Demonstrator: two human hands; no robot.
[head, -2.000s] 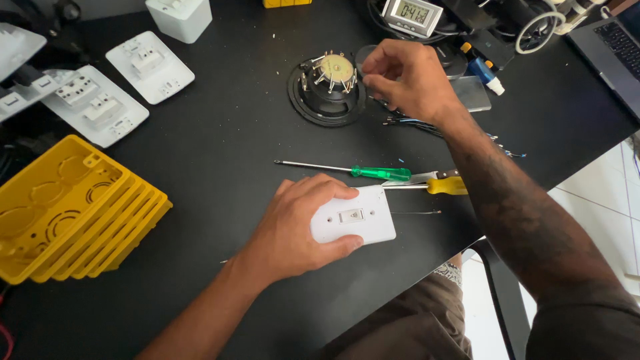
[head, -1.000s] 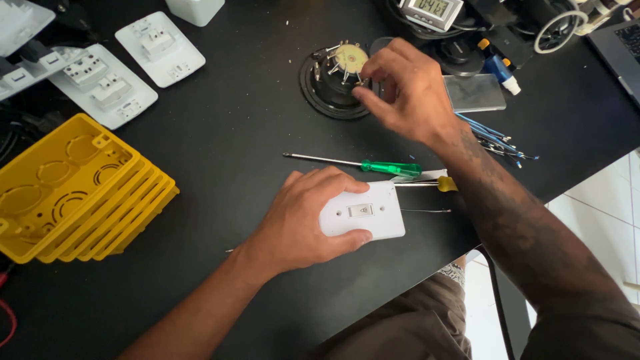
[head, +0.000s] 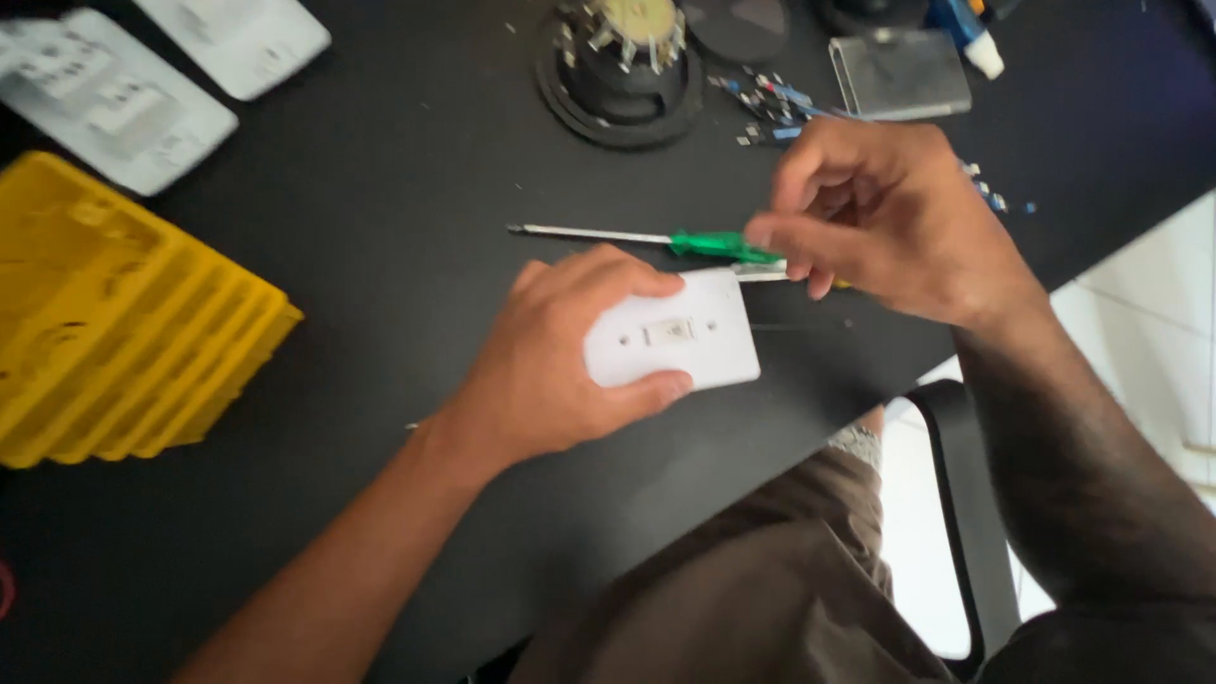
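Note:
My left hand [head: 560,356] grips a white switch plate [head: 733,332] by its left part, thumb on the lower edge and fingers along the top. The plate has a small rocker in the middle and a screw hole on either side. To its upper right is my right hand [head: 879,218], thumb and forefinger brought near each other; whether something small is between them cannot be told. Under that hand runs a green-handled screwdriver [head: 708,244], its shaft pointing left. A speaker-like black round base [head: 622,119] carries a disc ringed with upright screws [head: 646,24].
Yellow plastic electrical boxes [head: 190,332] are stacked at the left. White socket plates [head: 123,109] lie behind them. Loose blue and silver pieces [head: 774,104], a flat grey case [head: 902,74] and a blue tube with a white cap [head: 983,52] are at the back right. The table's edge runs diagonally at lower right.
My right hand has moved from beside the screw-ringed disc toward the switch plate. My left hand keeps its hold on the plate. The view has shifted closer and lower.

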